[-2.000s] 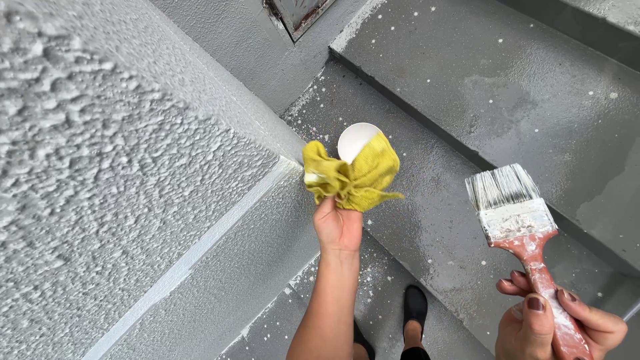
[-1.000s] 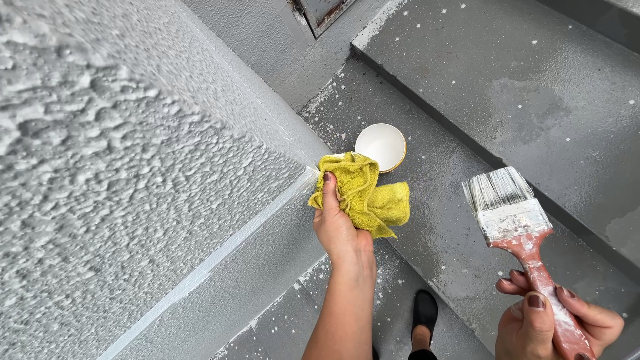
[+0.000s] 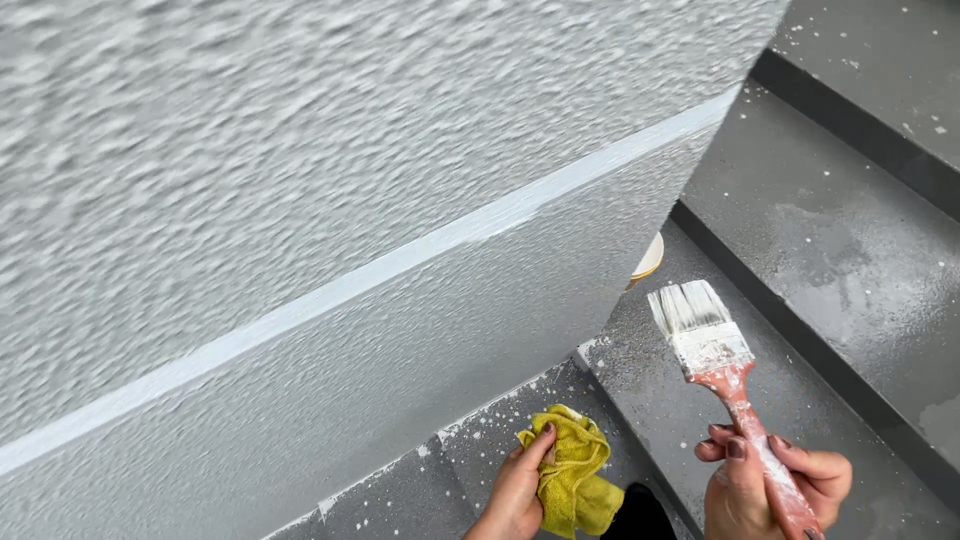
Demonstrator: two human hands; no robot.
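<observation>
My left hand (image 3: 521, 487), low in the middle of the view, grips a crumpled yellow-green cloth (image 3: 574, 472). At the lower right my right hand (image 3: 776, 480) holds a flat paintbrush (image 3: 709, 337) by its reddish, paint-smeared handle, bristles upward. White paint coats its ferrule and bristles. Neither the cloth nor the brush touches the wall. A light, whitish painted band (image 3: 405, 259) runs slantwise across the rough-textured grey wall (image 3: 300, 142).
Grey steps (image 3: 825, 247) spotted with white paint climb at the right. A white bowl (image 3: 649, 256) is partly hidden behind the wall's edge. A dark shoe or trouser leg (image 3: 641, 514) shows beside the cloth.
The view has swung strongly toward the wall. My left hand has drawn back from near the bowl with the cloth, closer to my right hand. The brush stays in my right hand.
</observation>
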